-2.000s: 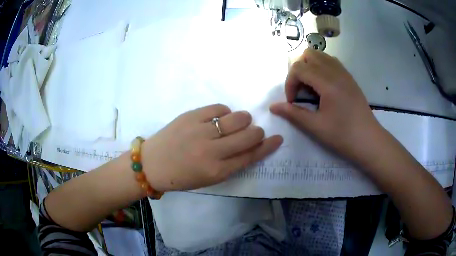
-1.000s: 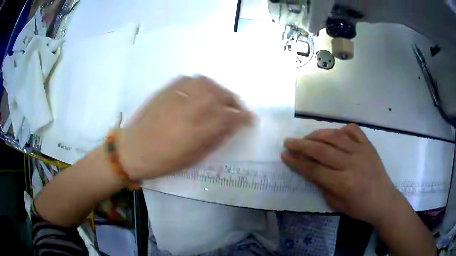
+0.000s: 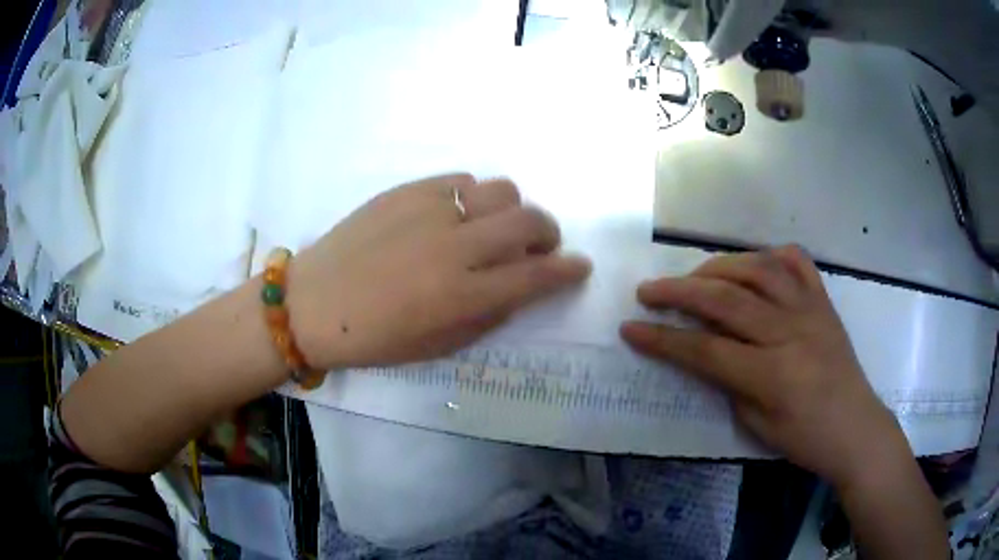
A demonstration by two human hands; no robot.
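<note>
A white fabric panel [image 3: 592, 175] lies flat on the white table, its right edge at the dark outline of the bed plate. My left hand [image 3: 438, 268], with a ring and a bead bracelet, lies palm down on the panel, fingers pointing right. My right hand [image 3: 756, 339] rests on the panel's lower right part, fingers pointing left, fingertips a short gap from my left ones. The hands hide part of the fabric. The presser foot area [image 3: 661, 79] is brightly lit above the panel.
A tan knob [image 3: 779, 95] hangs beside the needle area. Dark snips [image 3: 948, 164] lie on the bed plate [image 3: 811, 181]. White pieces [image 3: 66, 164] are heaped at left. A printed ruler [image 3: 570, 392] runs along the front edge. White cloth [image 3: 449, 470] lies on the lap.
My right hand has moved from near the needle down to the panel's lower right. My left hand has shifted slightly up and left overall. The machine head shows more, as the view has shifted.
</note>
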